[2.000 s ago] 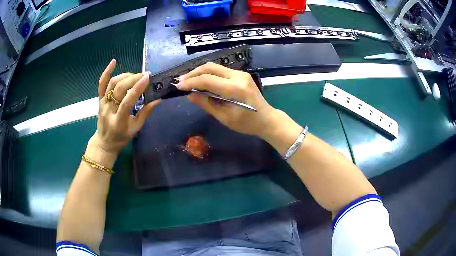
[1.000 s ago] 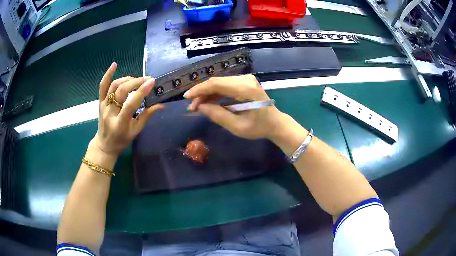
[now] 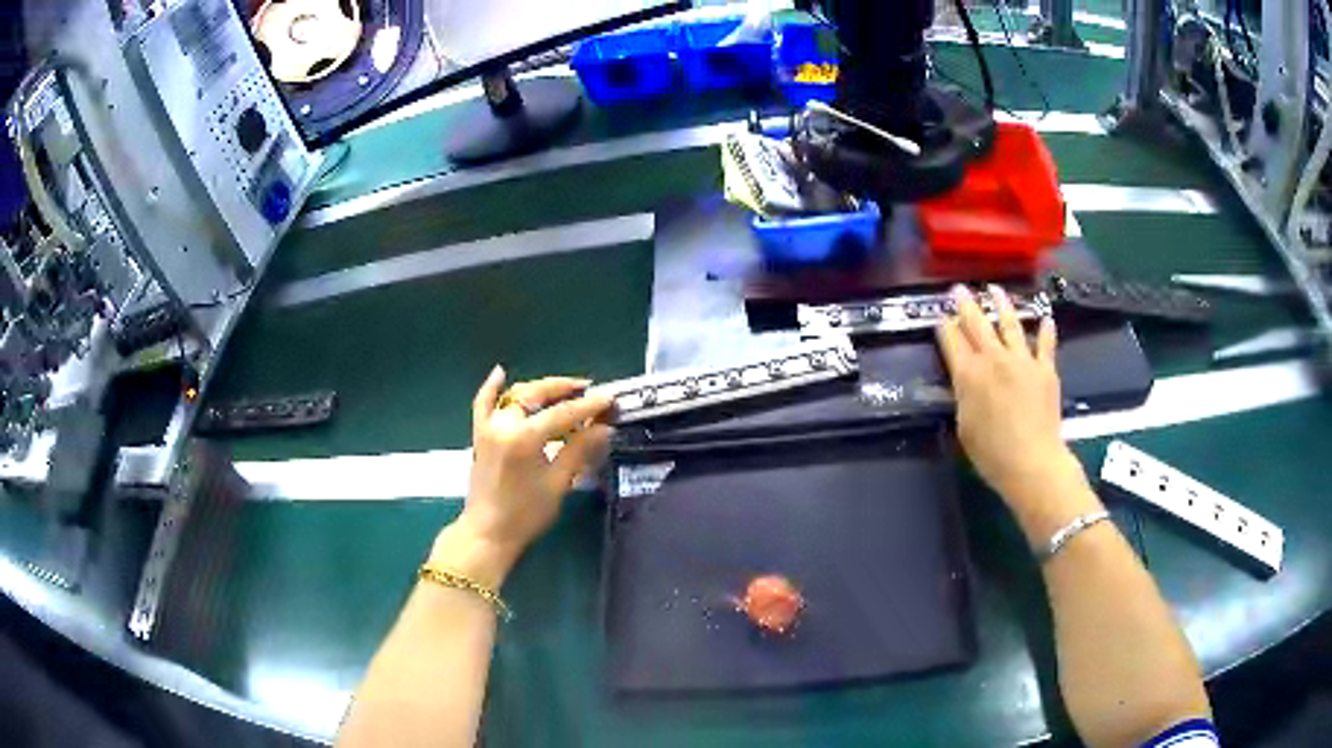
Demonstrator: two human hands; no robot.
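My left hand (image 3: pixel 529 460) pinches the left end of a carrier strip (image 3: pixel 730 383) with a row of round seats, tilted up to the right behind the black tray. My right hand (image 3: pixel 1005 387) lies palm down, its fingertips on a second carrier strip (image 3: pixel 891 314) behind the first. I cannot see a tool in the right hand. The black tray (image 3: pixel 877 548) holds a small orange-red pile of tiny parts (image 3: pixel 771 602).
The black microscope column (image 3: pixel 881 73) stands behind, with a red bin (image 3: pixel 998 197) and a blue bin (image 3: pixel 815 234) by it. A monitor (image 3: pixel 365 44) is at back left. A white power strip (image 3: pixel 1193 504) lies right. Stacked strips (image 3: pixel 197 519) lie far left.
The view has swung left and up. My right hand has moved away from the held strip onto the strip behind. The pen-like tool no longer shows. My left hand still holds its strip.
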